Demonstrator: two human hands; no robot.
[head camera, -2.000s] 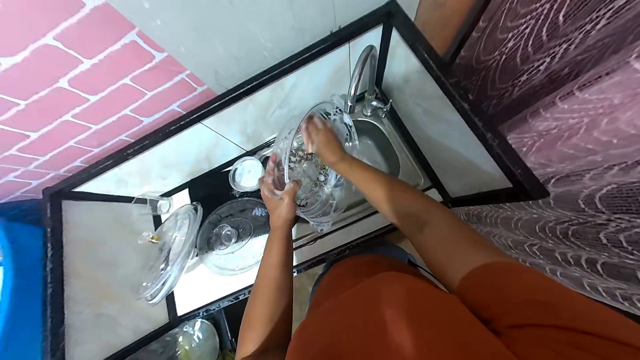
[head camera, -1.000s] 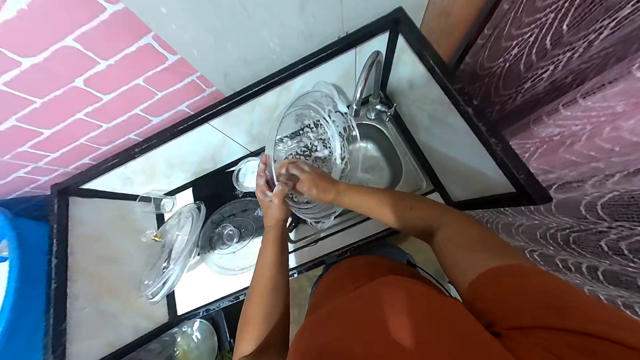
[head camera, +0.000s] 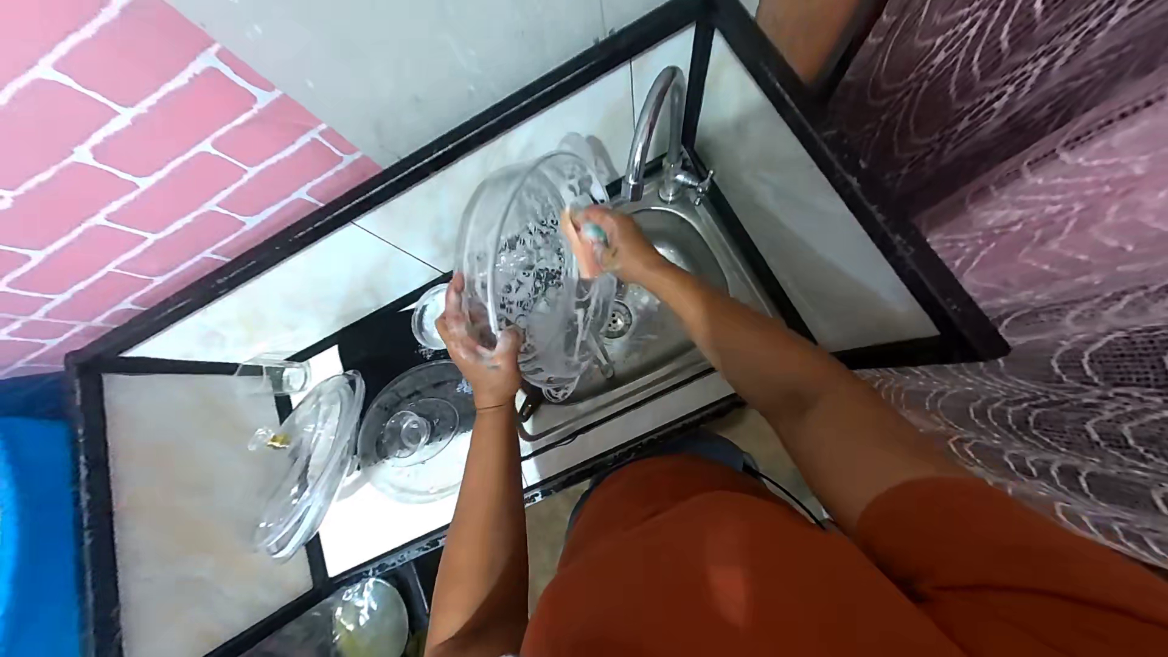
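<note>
A large clear bowl (head camera: 525, 265), streaked with suds, is tilted over the left side of the steel sink (head camera: 689, 246). My left hand (head camera: 479, 347) grips its lower left rim, with the thumb on the near side. At the bowl's right rim is my right hand (head camera: 611, 242), closed on a small greenish thing, perhaps a sponge, that is mostly hidden by the fingers. Left of the bowl, a round clear lid with a knob (head camera: 406, 433) lies on the counter. A small white-looking container (head camera: 429, 319) stands just behind my left hand.
A curved faucet (head camera: 659, 128) rises behind the sink. Clear lids (head camera: 315, 465) lean against the left tiled side, below a clear cup (head camera: 285, 376). Black-edged tiled walls enclose the counter. A blue container (head camera: 36, 538) is at far left, and a lace curtain (head camera: 1077, 319) hangs at right.
My right hand has moved from beside my left hand to the bowl's right rim. The bowl is tilted more onto its side than before.
</note>
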